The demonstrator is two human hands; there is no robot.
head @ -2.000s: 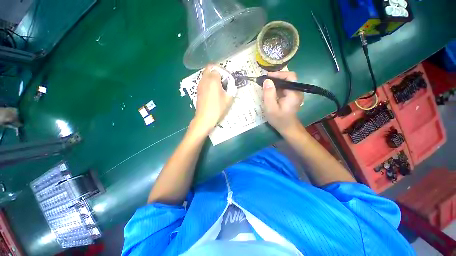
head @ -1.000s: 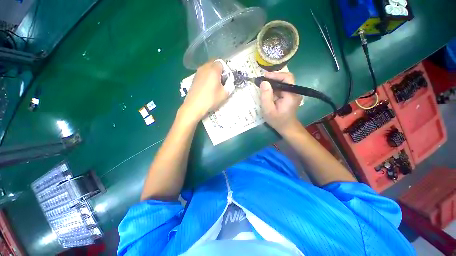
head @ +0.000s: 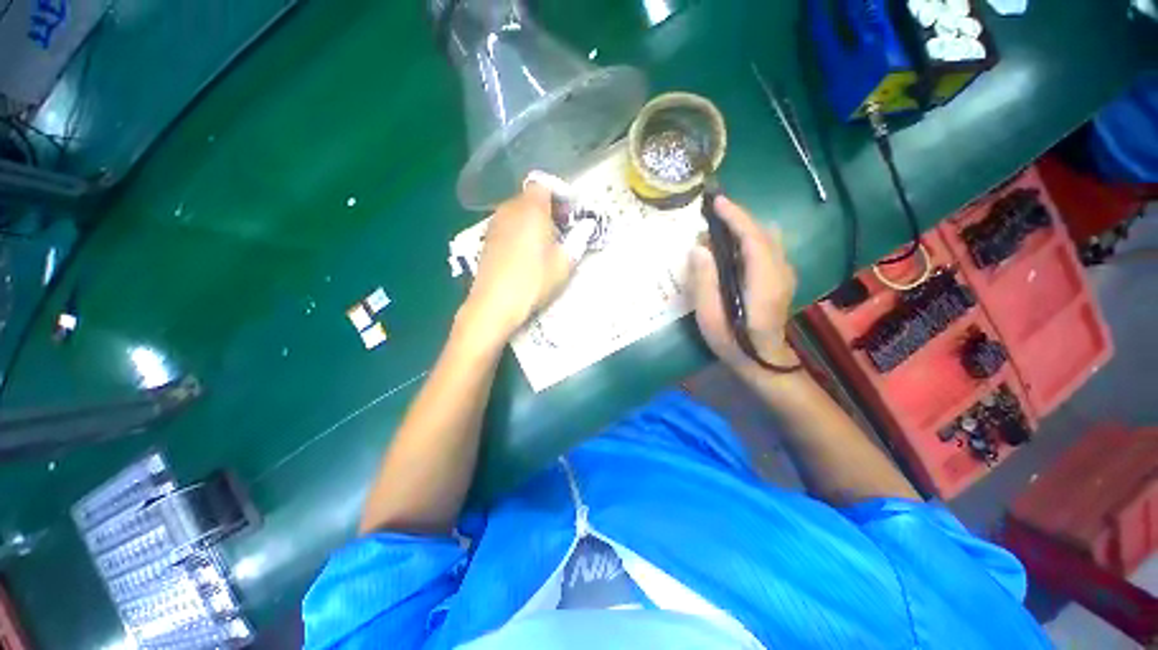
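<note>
My left hand [head: 523, 254], with white coverings on its fingertips, holds a small dark and metallic electronic assembly [head: 582, 226] over the paper work sheet [head: 597, 318]. My right hand [head: 749, 282] holds the black soldering iron [head: 724, 241]. The iron points up at the near rim of the tip cleaner pot [head: 673, 150]; its tip is blurred and I cannot tell if it touches. The iron's cord loops down past my right wrist.
The clear fume hood [head: 540, 121] stands behind my left hand. Tweezers [head: 790, 133] lie right of the pot, before the soldering station [head: 864, 57]. White square modules [head: 372, 335] and blister trays [head: 159, 552] are at left. A red parts bin [head: 978, 343] is at right.
My right hand has moved the iron away from the assembly to the pot and turned it upright in view. My left hand still holds the assembly. The whole view has shifted slightly.
</note>
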